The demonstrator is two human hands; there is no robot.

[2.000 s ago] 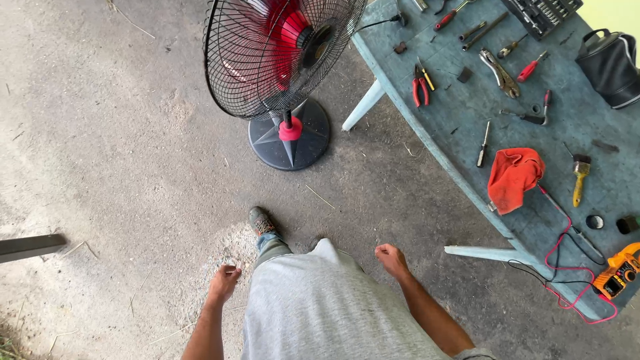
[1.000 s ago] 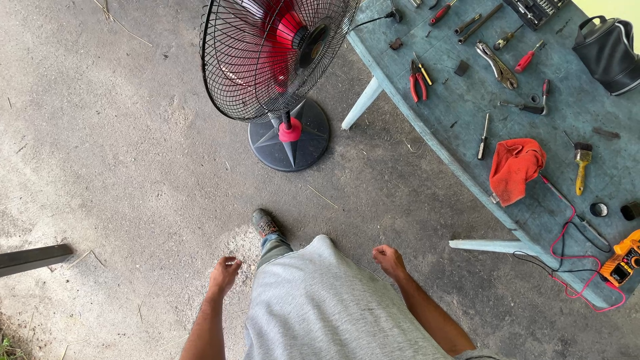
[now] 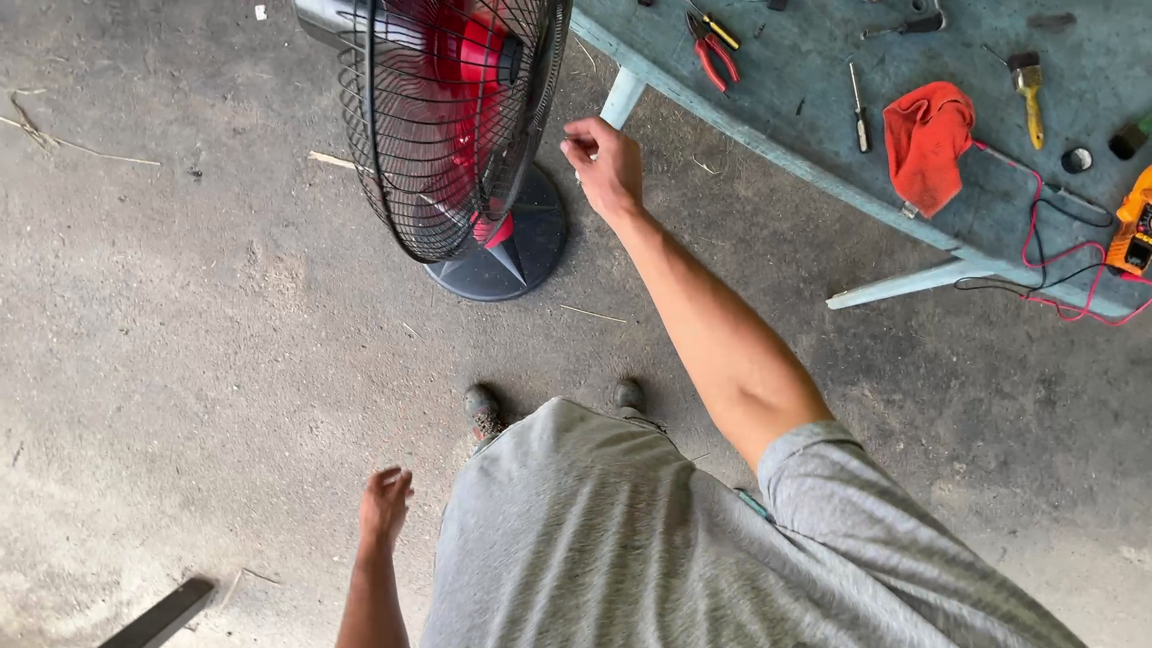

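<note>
A pedestal fan with a black wire guard (image 3: 396, 153) and red hub stands upright on its round dark base (image 3: 495, 270). Just right of the guard is my right hand (image 3: 609, 166), raised, its fingers loosely curled, with no object seen in it; whether it touches the guard cannot be told. My left hand (image 3: 385, 506) hangs low over the floor, fingers slightly bent and apart, holding nothing. Red-handled pliers (image 3: 714, 56) and a yellow-handled screwdriver (image 3: 717, 29) lie together on the blue table (image 3: 810, 162), to the right of my right hand.
Farther along the table lie another screwdriver (image 3: 859, 112), an orange cloth (image 3: 929, 144), a paintbrush (image 3: 1029, 97), a dark ring (image 3: 1076, 160) and an orange multimeter (image 3: 1136, 229) with red and black leads. Table legs (image 3: 909, 281) splay outward. A dark metal bar (image 3: 162, 614) is at lower left.
My right hand has risen from beside my body to the fan guard's right side. My left hand stays low. The view has shifted.
</note>
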